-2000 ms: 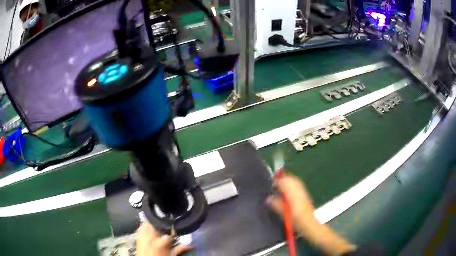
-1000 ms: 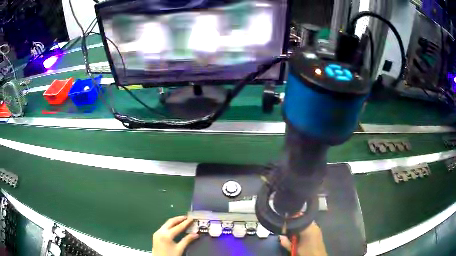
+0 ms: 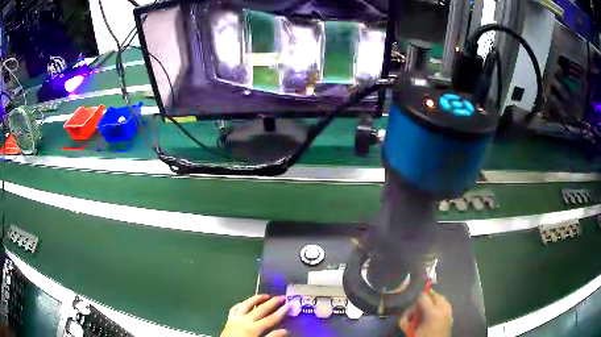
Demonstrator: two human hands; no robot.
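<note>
The tabbed workpiece strip point(image 3: 319, 291) lies on the dark microscope base plate point(image 3: 290, 240), its right part hidden under the ring light point(image 3: 384, 304). My left hand point(image 3: 256, 318) is at the bottom, its fingertips on the strip's left end. My right hand point(image 3: 431, 314) is right of the ring light and holds the red brush point(image 3: 414, 320); the bristle tip cannot be made out. The blue microscope point(image 3: 438, 148) stands over the base. The monitor point(image 3: 270, 59) shows bright magnified tabs with green gaps.
A silver round fitting point(image 3: 312, 255) and a pale bar point(image 3: 325, 277) are on the base. Tabbed strips point(image 3: 466, 201) lie on the green belt at right, another point(image 3: 23, 238) at far left. Red point(image 3: 84, 123) and blue point(image 3: 119, 123) bins stand back left. Black cables point(image 3: 227, 169) cross before the monitor.
The view has swung left from the monitor's earlier edge position. Since one second ago, my left hand and the strip have shifted right along the base. My right hand is further right. The monitor picture is sharper.
</note>
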